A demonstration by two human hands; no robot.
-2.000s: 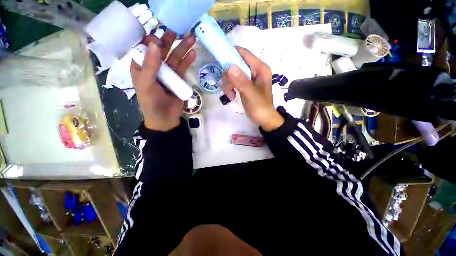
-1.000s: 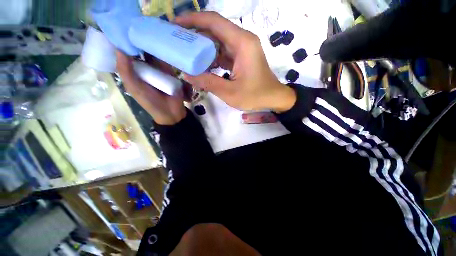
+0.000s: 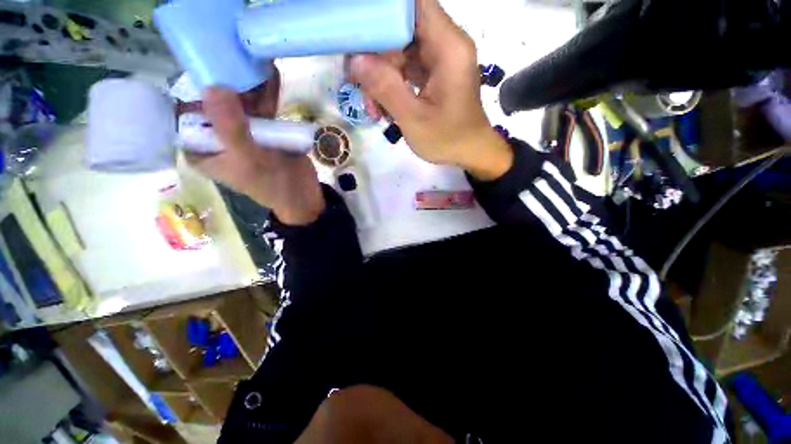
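Note:
My right hand (image 3: 438, 100) holds a light-blue handheld fan by its handle (image 3: 330, 26), which lies level near the top edge. The fan's light-blue head (image 3: 212, 43) is at its left end, cut off by the frame. My left hand (image 3: 251, 165) holds a white handheld fan by its handle (image 3: 277, 135), its pale head (image 3: 130, 126) pointing left, just below the blue one. A round brown-and-white spoked part (image 3: 331, 146) and a light-blue round grille (image 3: 351, 102) lie on the white sheet (image 3: 399, 234) behind and below the hands.
Small dark panels (image 3: 347, 181) and a pink-red piece (image 3: 444, 200) lie on the sheet. A black arm (image 3: 624, 52) reaches in from the right above pliers (image 3: 583, 143). A pale tray (image 3: 121, 260) holds a yellow-red item. Cardboard bins (image 3: 165, 312) are below left.
The light-blue fan has moved up and turned from slanted to level. The white fan has swung to level, its head moving left and down. The view has shifted.

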